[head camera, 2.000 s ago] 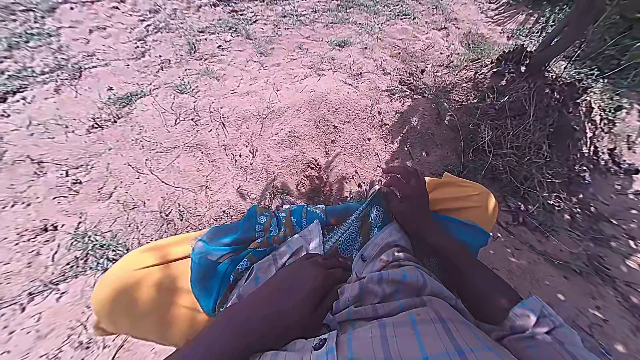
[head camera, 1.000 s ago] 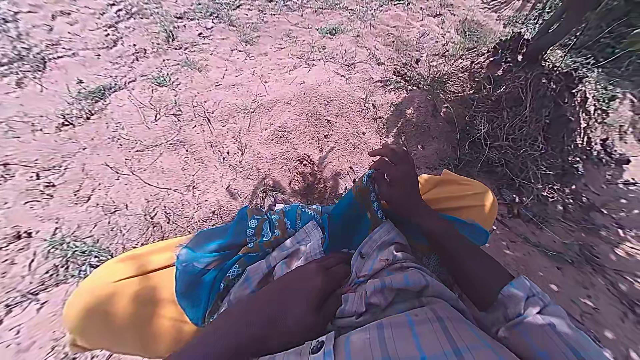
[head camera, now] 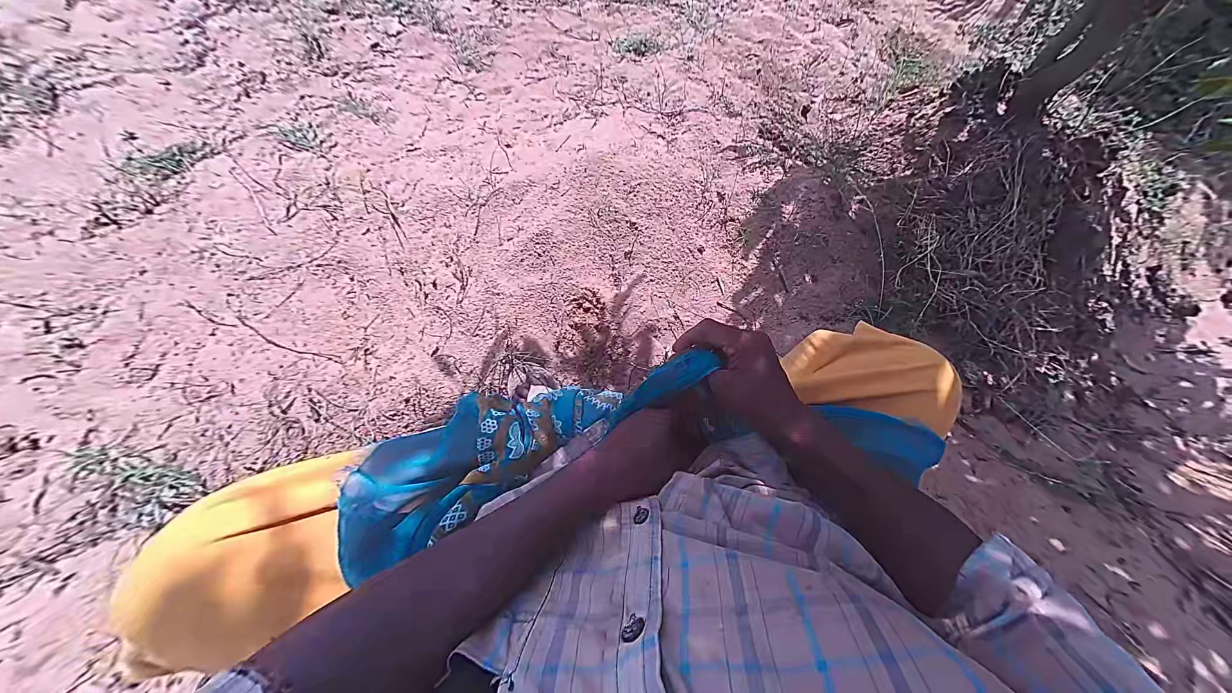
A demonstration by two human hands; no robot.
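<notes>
A blue patterned cloth point(head camera: 414, 491) lies across the lap, over yellow fabric point(head camera: 241, 549) that covers both spread knees. My right hand point(head camera: 746, 375) is closed around a bunched, raised fold of the blue cloth. Close beside and below it, my left hand point(head camera: 659, 443) is curled at the same gathered part; its fingertips are hidden under the fold and by the right hand. The lower edge of a checked, buttoned shirt point(head camera: 674, 577) lies rumpled just below the hands.
Sandy ground point(head camera: 404, 221) with thin twigs and small grass tufts point(head camera: 168, 159) spreads ahead. At the right stand a dark woody trunk point(head camera: 1049, 77) and a bank of dry roots and grass point(head camera: 1001, 231). Shadows fall beyond the lap.
My left hand has moved from the shirt front up and right to the blue cloth, beside my right hand. The right hand's fingers, partly spread one second ago, are now closed on the fold.
</notes>
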